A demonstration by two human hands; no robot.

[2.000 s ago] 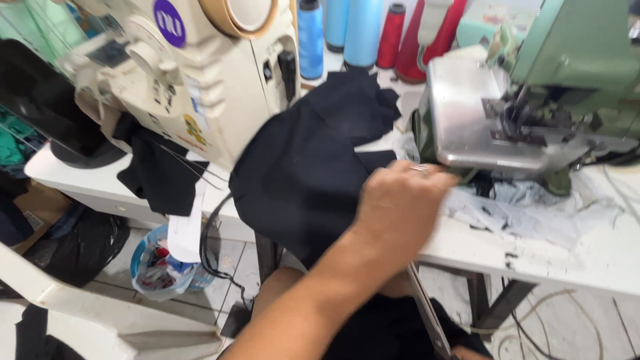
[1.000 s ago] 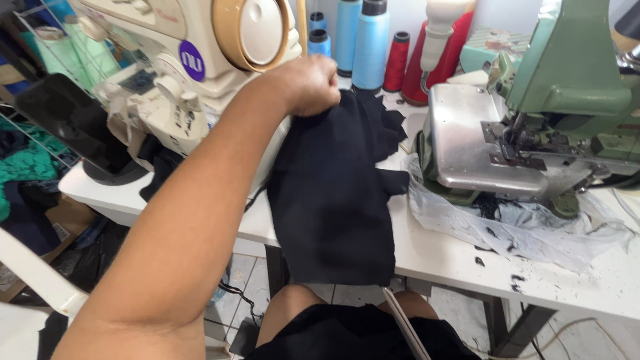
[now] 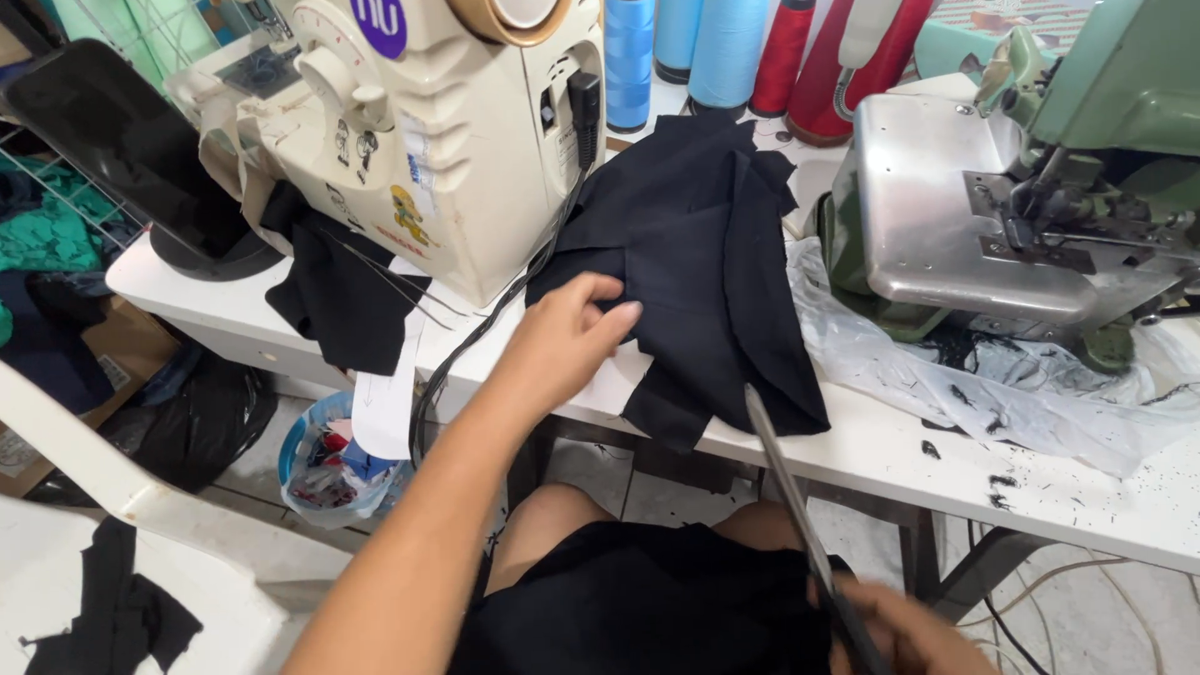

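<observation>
Black fabric pieces (image 3: 684, 244) lie in a loose stack on the white table between two machines, with a corner hanging over its front edge. My left hand (image 3: 577, 333) is at the stack's left side, thumb and forefinger apart; whether it pinches any cloth is not clear. Low on the right, my right hand (image 3: 900, 628) holds a pair of long metal scissors (image 3: 787, 469), partly out of view. Their blades look closed and point up, with the tip at the lower edge of the black fabric.
A cream sewing machine (image 3: 469, 150) stands left of the fabric, a green overlock machine (image 3: 956, 206) right. Thread cones (image 3: 736, 56) stand behind. A phone (image 3: 122, 150), cables (image 3: 469, 337), a plastic bag (image 3: 1059, 403), a scrap bin (image 3: 323, 469) and a white chair (image 3: 169, 506) are around.
My left hand has come down from the fabric's far end to its left side. The fabric, flat and long one second ago, is now folded and bunched. My right hand has come into view with the scissors.
</observation>
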